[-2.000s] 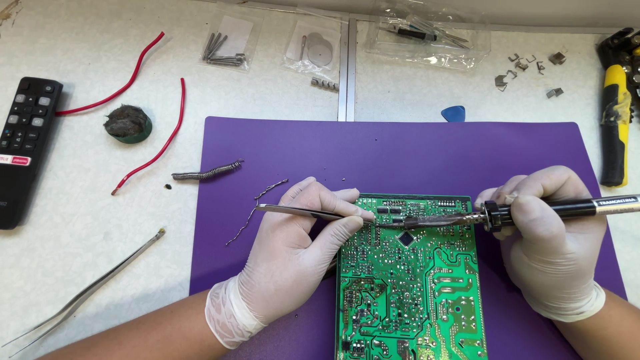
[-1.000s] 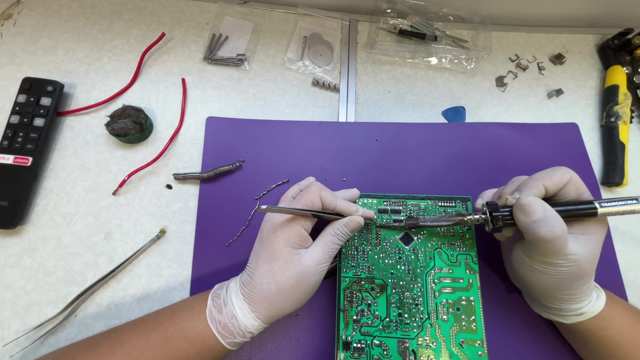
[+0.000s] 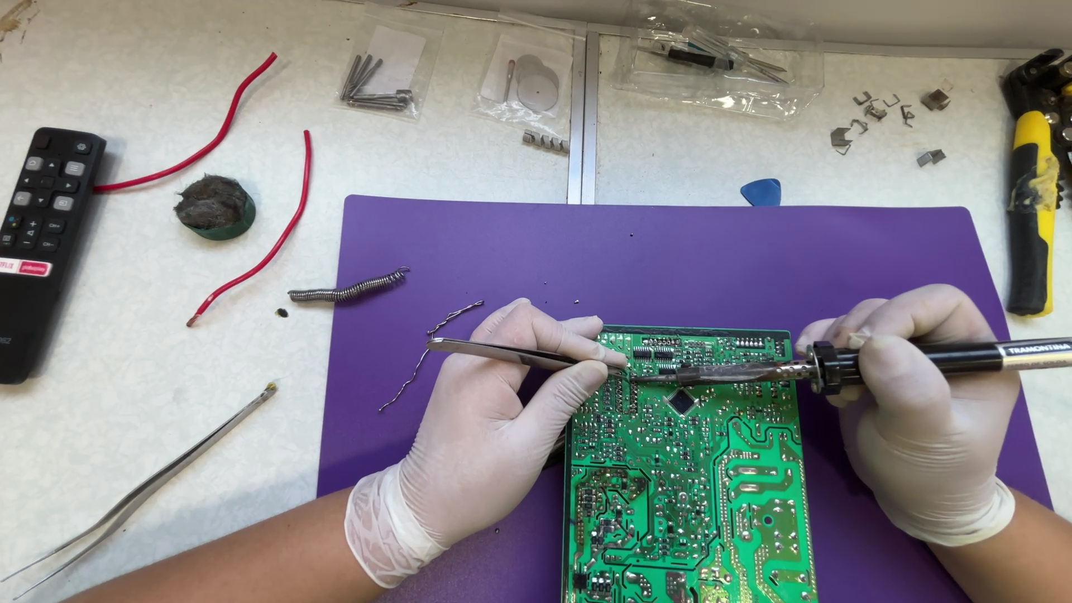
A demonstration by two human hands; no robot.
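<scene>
A green printed circuit board point(image 3: 695, 502) lies on the purple mat point(image 3: 469, 243). My left hand point(image 3: 486, 419), in a white glove, pinches metal tweezers point(image 3: 502, 353) between thumb and fingers, their tips over the board's upper left part. From the right, my right hand point(image 3: 930, 410), also gloved, grips a Tramontina soldering iron point(image 3: 938, 358) by its black handle. The iron's tip is close to the tweezer tips, left of a square black chip point(image 3: 682, 402); whether the two touch cannot be told. My left fingertips cover the board's upper left edge.
Left are a coil of solder wire point(image 3: 347, 289), twisted wire point(image 3: 419, 360), red wires point(image 3: 293, 222), a round tin with dark fibre point(image 3: 215, 208), a remote control point(image 3: 46, 251) and tweezers point(image 3: 167, 477). Behind are plastic bags point(image 3: 389, 67), a blister pack point(image 3: 720, 63), metal scraps point(image 3: 875, 109); yellow-black pliers point(image 3: 1032, 218) stand right.
</scene>
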